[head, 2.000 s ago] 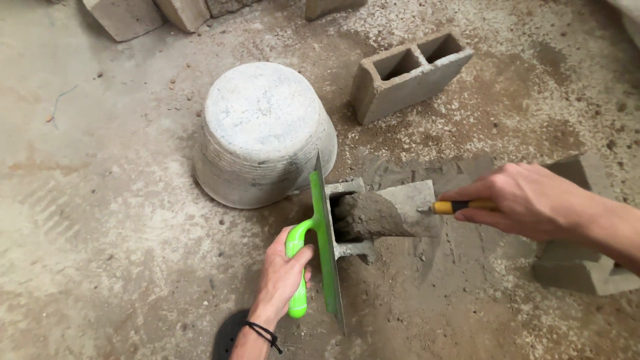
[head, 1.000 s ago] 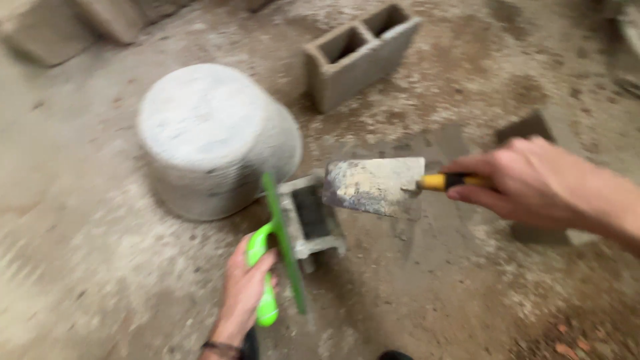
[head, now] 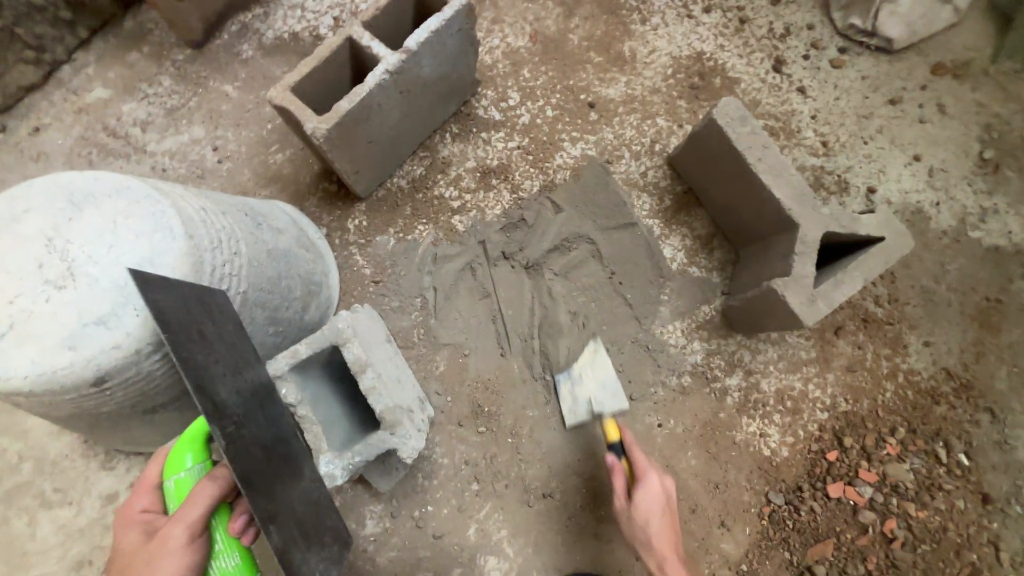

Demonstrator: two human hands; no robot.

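Observation:
My left hand [head: 180,516] grips the green handle of a plastering trowel [head: 248,424], its long dark steel blade tilted upright in front of an upturned whitish bucket [head: 264,240]. Just right of that blade stands a short hollow concrete block piece [head: 400,400], its cavity facing up. My right hand [head: 652,512] holds a bucket trowel [head: 592,384] by its yellow and black handle. The pale blade, with its wide end pointing away from me, is at the near edge of a patch of wet grey mortar [head: 552,264] spread on the floor.
A two-celled concrete block [head: 400,112] stands beyond the bucket. Right of the mortar lies a broken, Y-shaped block piece [head: 768,208]. Gravel with reddish shards [head: 872,496] covers the floor at lower right, and a whitish sack [head: 896,20] is at the top right edge.
The bucket trowel has moved from beside the small block to the mortar patch. Two seconds ago it carried mortar against the block's cavity. The view has shifted right and closer.

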